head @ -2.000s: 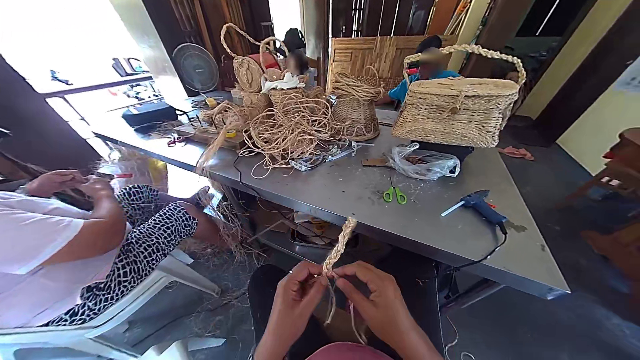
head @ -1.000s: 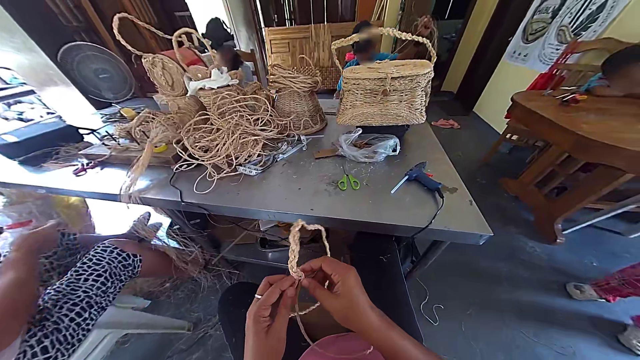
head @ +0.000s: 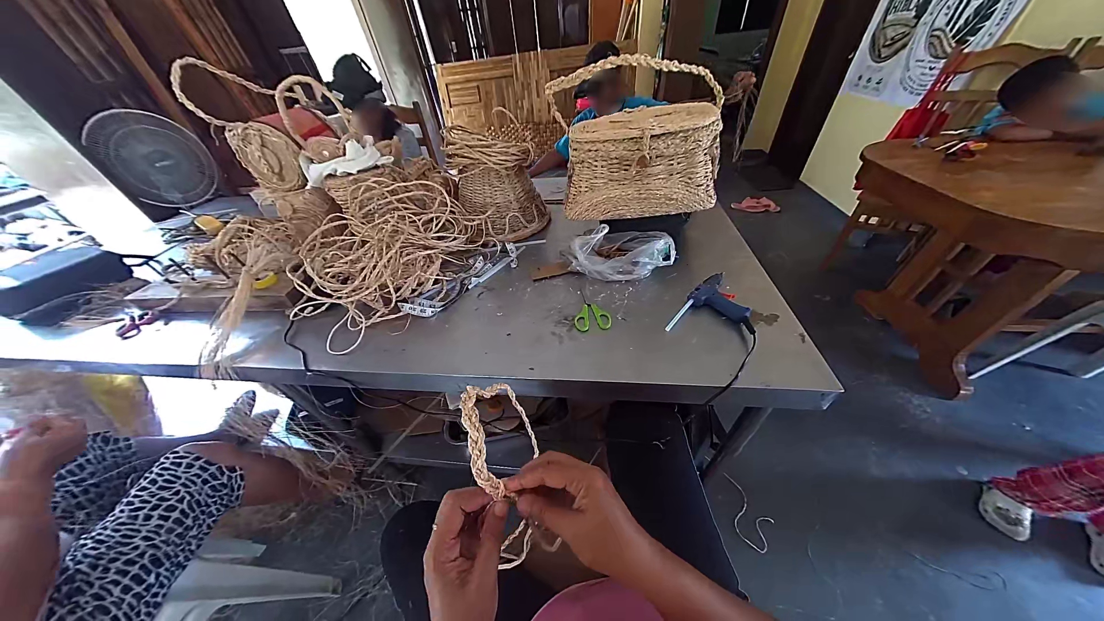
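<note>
A braided natural-fiber cord [head: 477, 440] rises in a loop above my lap, just in front of the table edge. My left hand [head: 466, 539] pinches its lower end between thumb and fingers. My right hand [head: 573, 509] holds the same spot from the other side, its fingertips close to the left ones. Loose strands hang below both hands. Beyond, on the metal table [head: 483, 345], lie green-handled scissors [head: 592, 317] and a blue glue gun [head: 718, 302]. A woven basket with a braided handle [head: 642, 164] stands farther back.
Tangled fiber cord [head: 379, 241], a measuring tape [head: 423, 306], a plastic bag [head: 623, 254] and more baskets [head: 496, 194] occupy the table. A seated person [head: 138, 517] is close at left. A wooden table [head: 992, 190] stands at right, with more people in the background.
The braid stood up as a single length two seconds ago; now it forms a loop with a thin strand on its right side. Both hands stay together at its lower end. The view has shifted.
</note>
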